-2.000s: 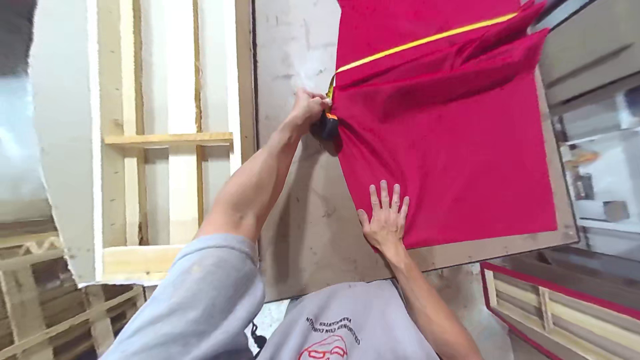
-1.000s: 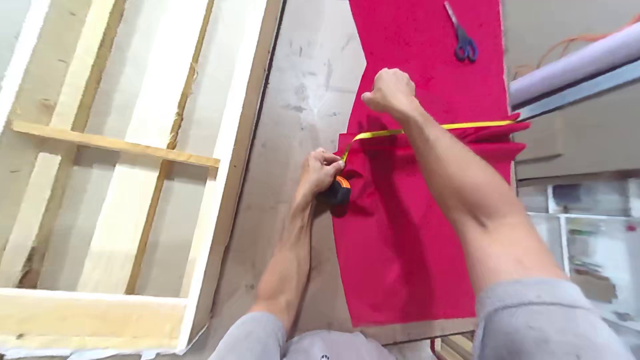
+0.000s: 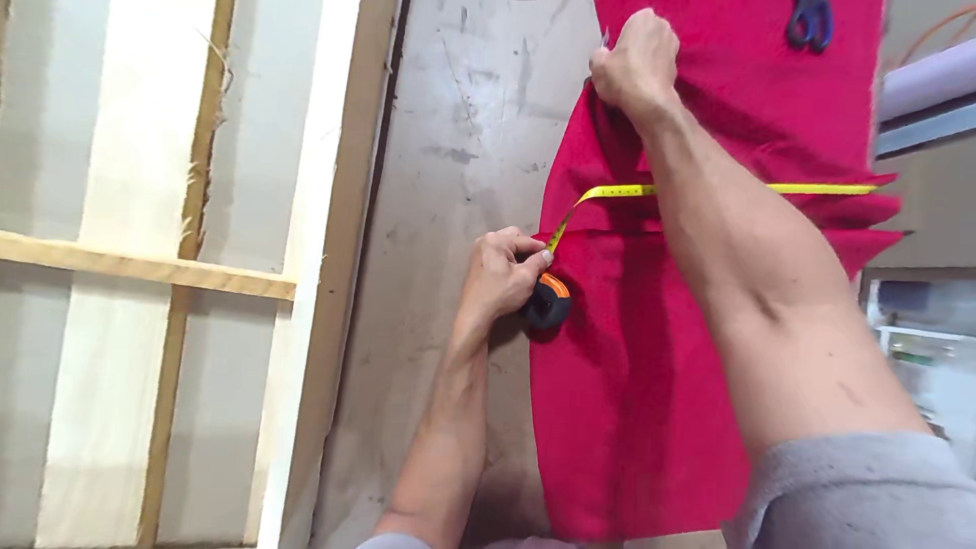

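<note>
Red fabric [image 3: 633,427] lies over the table, its left part creased into folds. My left hand [image 3: 507,267] pinches the yellow blade [image 3: 618,191] of a tape measure at the fabric's left edge. Just below those fingers hangs or rests the black and orange tape case [image 3: 547,301]. From there the blade bends up and runs right across the cloth, passing behind my right forearm. Farther up, my right hand [image 3: 639,61] is closed at the fabric's left edge, with a small pale pointed thing showing beside its fingers; what it is cannot be told. Blue-handled scissors [image 3: 810,24] lie on the fabric, partly out of view.
A wooden frame [image 3: 320,274] with crossbars fills the left side. Between it and the cloth shows the grey, marked tabletop [image 3: 450,137]. A pale roll [image 3: 930,82] is at the upper right, and a shelf-like unit [image 3: 926,335] stands below it.
My right hand lay flat on the lower fabric two seconds ago, then was raised over the cloth; now it is at the left edge. My left hand stays at the tape. The view has shifted.
</note>
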